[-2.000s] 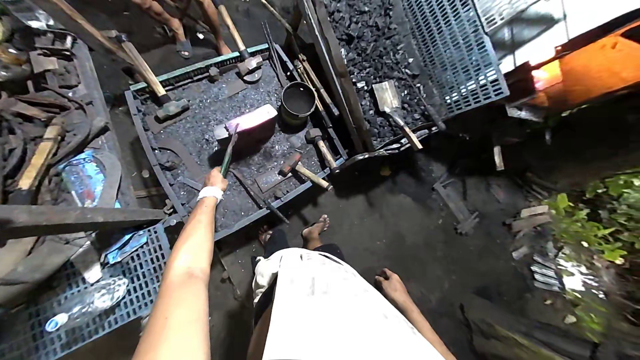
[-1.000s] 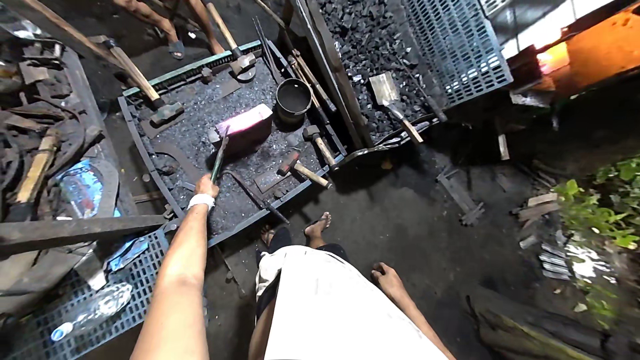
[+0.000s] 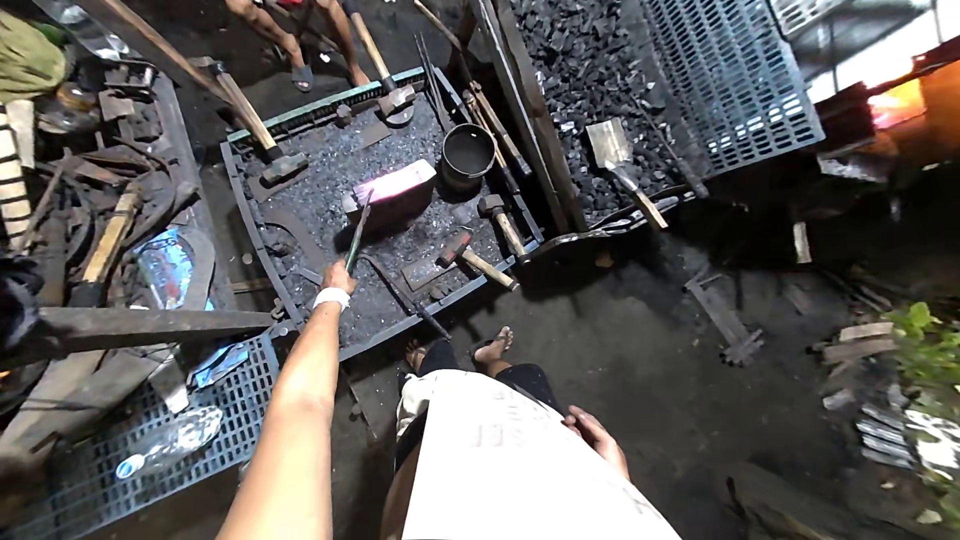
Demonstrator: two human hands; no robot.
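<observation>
My left hand (image 3: 339, 279) is closed around a thin dark green rod (image 3: 358, 236), whose far end touches the bright top of a metal block (image 3: 395, 182). That block is the anvil surface, lit white and pink, standing in a shallow bed of dark grit. Just right of it is a round black bucket (image 3: 468, 154). Below lie a hammer with a reddish head (image 3: 454, 249) and another short-handled hammer (image 3: 504, 222). My right hand (image 3: 598, 437) rests low beside the white shirt, fingers loosely bent, with no object visible in it.
Two long-handled hammers (image 3: 283, 166) (image 3: 396, 99) lie at the bed's far side, near another person's legs (image 3: 289, 46). A small shovel (image 3: 611, 146) lies on charcoal (image 3: 577, 75) at right. Scrap metal (image 3: 97, 172) and a plastic bottle (image 3: 176, 441) are at left. Glowing orange light shows far right.
The rod's tip has shifted slightly along the bright top of the block. My left hand still holds the rod, and my right hand has stayed low at my side.
</observation>
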